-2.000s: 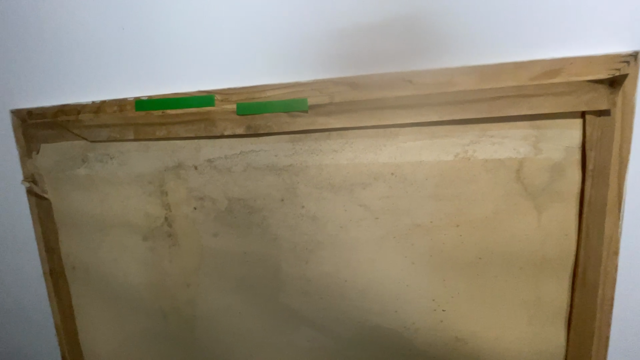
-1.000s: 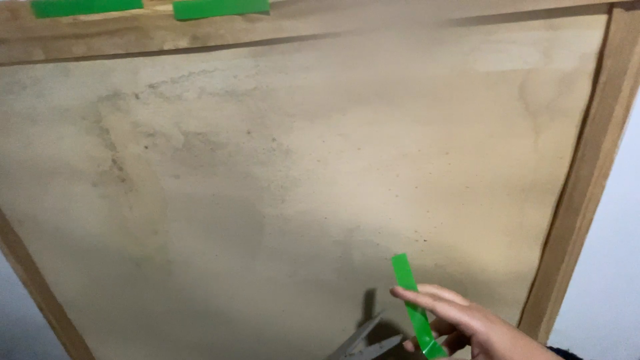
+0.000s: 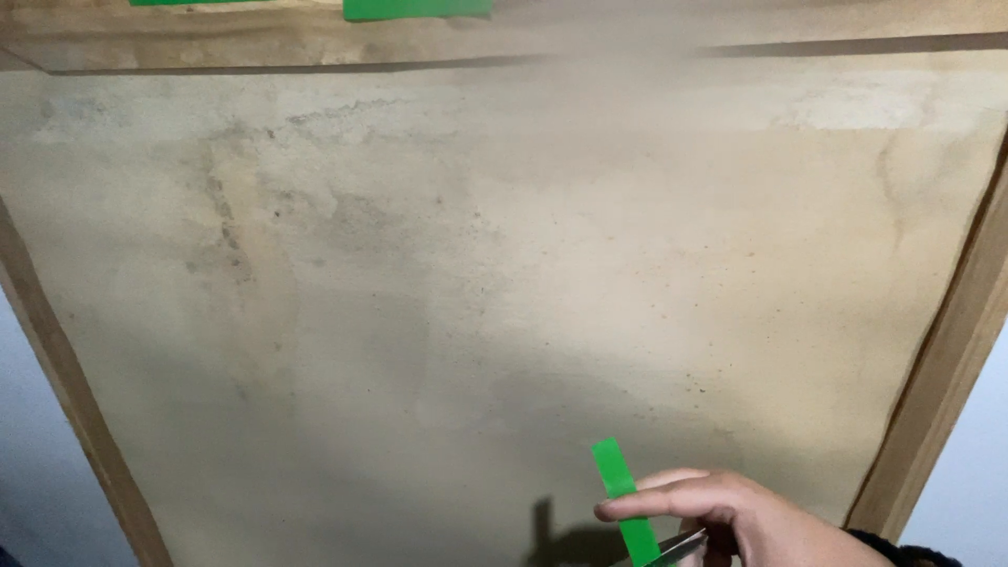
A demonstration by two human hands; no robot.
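Observation:
At the lower right, my right hand (image 3: 724, 504) holds a strip of green tape (image 3: 610, 465), which runs between its fingers and slants down past the frame's bottom edge. The blade tips of a pair of scissors (image 3: 683, 545) lie against the tape's lower part, just below the fingers. The scissors' handles are out of view, and so is my left hand. Behind them is a stained tan backing panel (image 3: 512, 276) in a wooden frame. Two more green tape strips (image 3: 417, 6) sit on the frame's top bar (image 3: 236, 43), cut by the view's upper edge.
The frame's left bar (image 3: 79, 402) and right bar (image 3: 945, 378) run down both sides. A pale wall or surface (image 3: 965, 465) shows beyond them. A dark shadow falls on the panel beside the hand.
My right hand with the green tape came into view after the first frame. The scissor blades, apart from the tape one second ago, are now at its lower part. The view has moved closer.

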